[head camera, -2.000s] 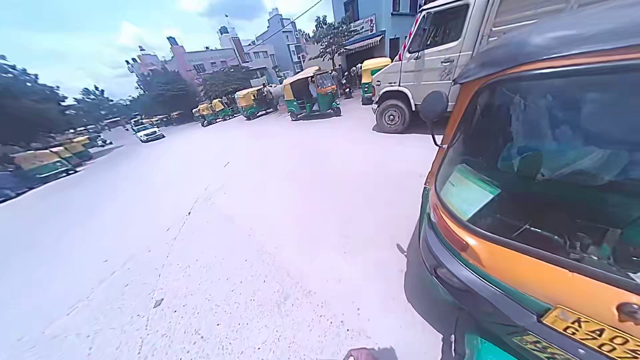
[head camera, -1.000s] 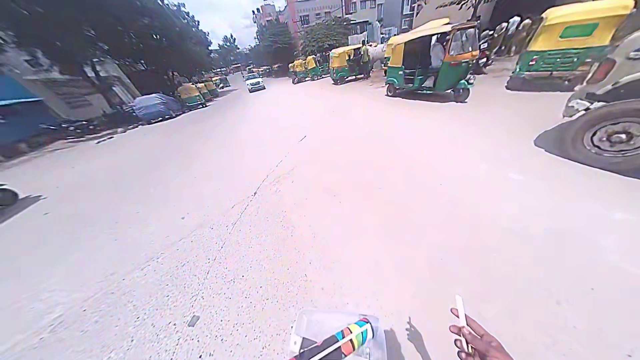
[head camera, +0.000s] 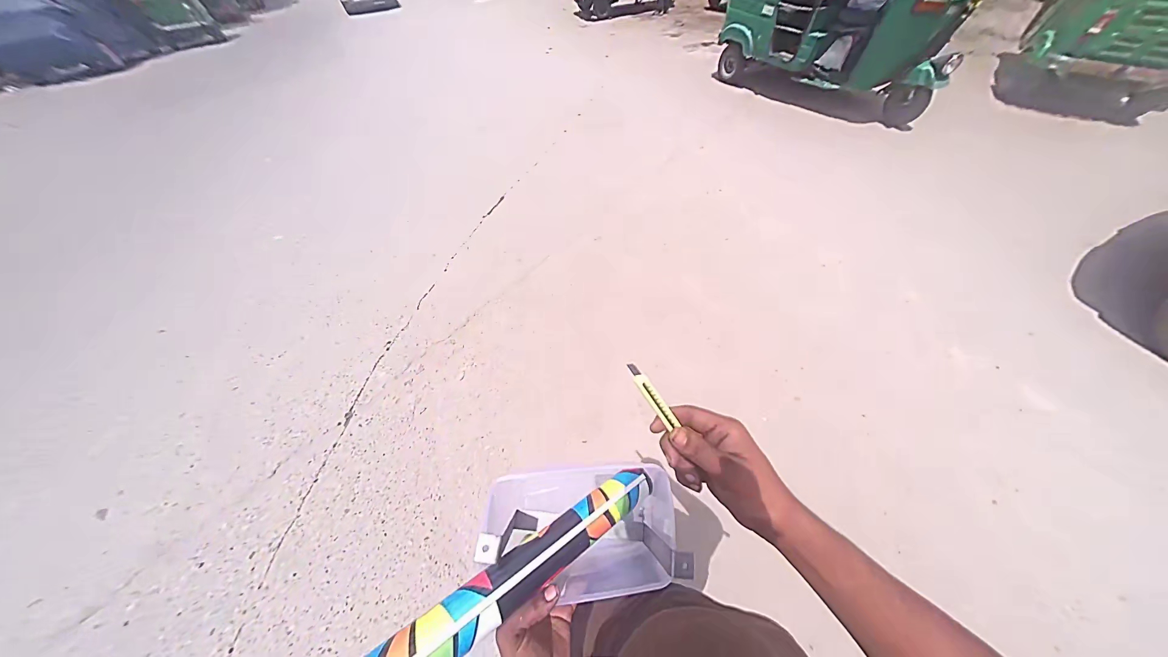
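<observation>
My right hand (head camera: 716, 461) grips a yellow snap-off utility knife (head camera: 655, 401) between thumb and fingers, its dark tip pointing up and left. Low in the view, my left hand (head camera: 538, 625) holds a roll (head camera: 443, 620) with a multicoloured pattern and a white edge along it; most of this hand is hidden. A translucent plastic box (head camera: 616, 584) lies under the far end of the roll, left of and below my right hand. Inside the box is a dark angular item (head camera: 520, 526) that I cannot make out.
Sunlit pavement with a long crack (head camera: 420, 301) stretches ahead. A green auto-rickshaw (head camera: 849, 46) with a person seated in it stands at the upper right, and another green vehicle (head camera: 1109, 36) beside it. A covered vehicle (head camera: 64, 41) is at the upper left. My dark-clothed leg (head camera: 703, 625) shows below.
The view has swung left and down, away from the near auto-rickshaw. The box and roll have come into sight, and my right hand with the knife shows more fully.
</observation>
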